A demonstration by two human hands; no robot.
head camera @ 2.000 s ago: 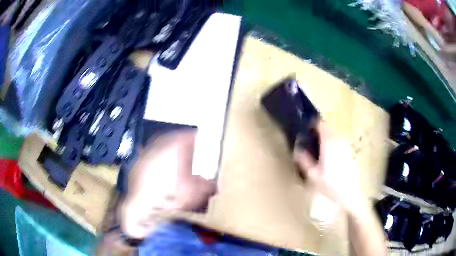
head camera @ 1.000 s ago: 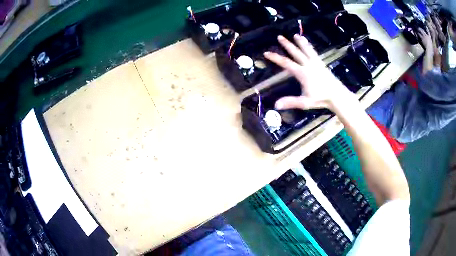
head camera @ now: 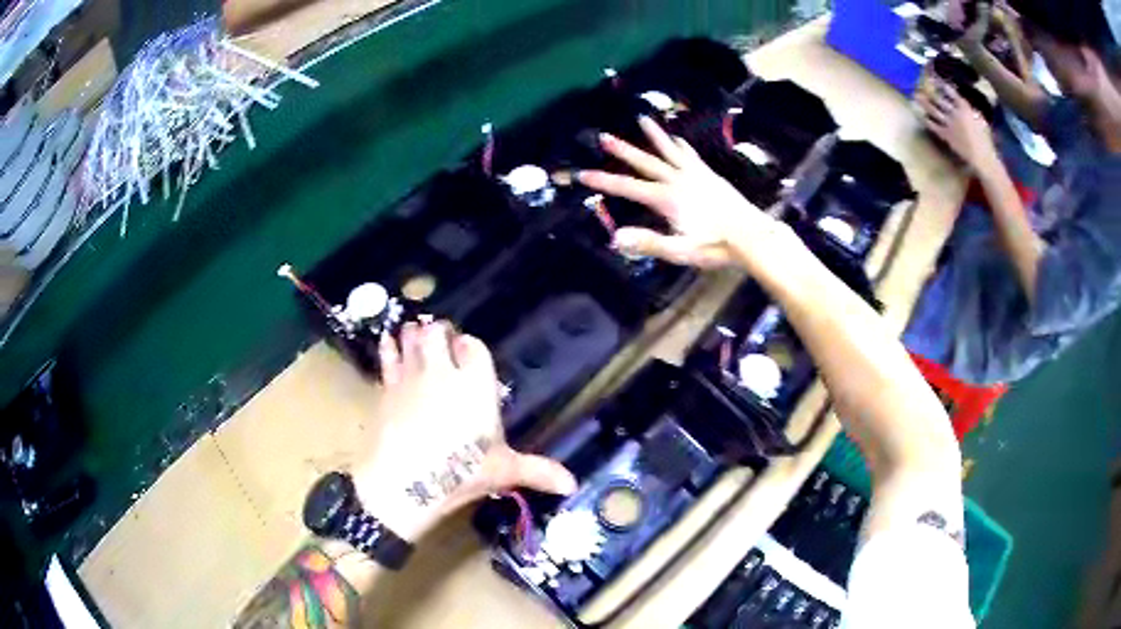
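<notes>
Black open housings (head camera: 449, 234) lie in slanting rows, with pale round parts and thin red and white wires at their ends. My left hand (head camera: 436, 412) is at the near left end of the rows. Its fingers reach over the end of a middle housing (head camera: 553, 326) and its thumb is spread out beside the front housing (head camera: 670, 461). Whether it grips is hidden. My right hand (head camera: 682, 203) is over the housings farther right, palm down with fingers spread, and holds nothing visible.
A tan board (head camera: 184, 492) lies left of the housings, beside a green surface (head camera: 258, 234). White strips (head camera: 184, 117) lie at upper left. A green crate (head camera: 983, 553) with black parts is below the right edge. Another person (head camera: 1033, 246) works near a blue bin (head camera: 873, 43).
The view has shifted right along the rows. My left hand has come into view at the housings' left end. My right hand remains spread over the housings.
</notes>
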